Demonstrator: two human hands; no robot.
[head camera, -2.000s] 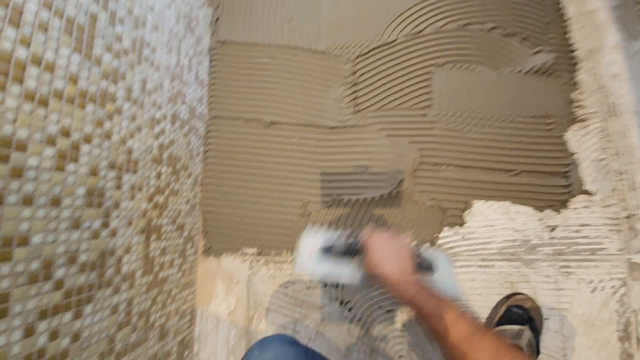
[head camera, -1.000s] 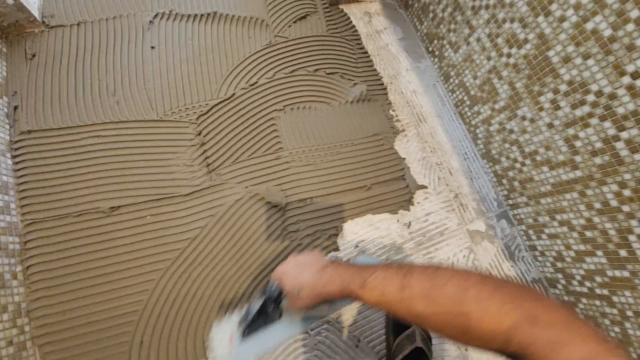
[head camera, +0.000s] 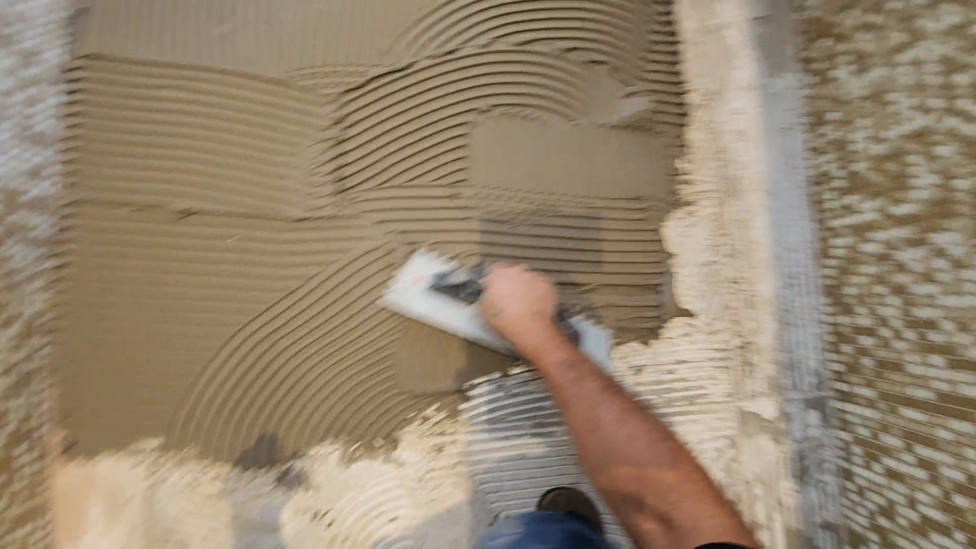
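My right hand (head camera: 521, 305) is closed around the dark handle of a notched trowel (head camera: 427, 293). The trowel's pale metal blade lies flat or nearly flat on the spread grey-brown mortar (head camera: 305, 335), slanting from upper left to lower right. Curved combed ridges run through the mortar to the left of the blade. Just below the blade is a smooth patch of mortar (head camera: 431, 362). Straight and arched ridges cover the mortar farther up, around another smooth patch (head camera: 568, 156). My left hand is out of view.
Mosaic-tiled walls stand at the left (head camera: 27, 305) and right (head camera: 900, 267). A pale, ridged strip of floor (head camera: 724, 252) runs along the right side. More pale ridged floor (head camera: 358, 496) lies near me, with a dark shoe (head camera: 570, 503) and a blue-clad knee at the bottom.
My right hand and the trowel have moved up and across the mortar since one second ago. Curved ridges now show at the lower left, where two seconds ago the ridges ran straighter. The view has shifted.
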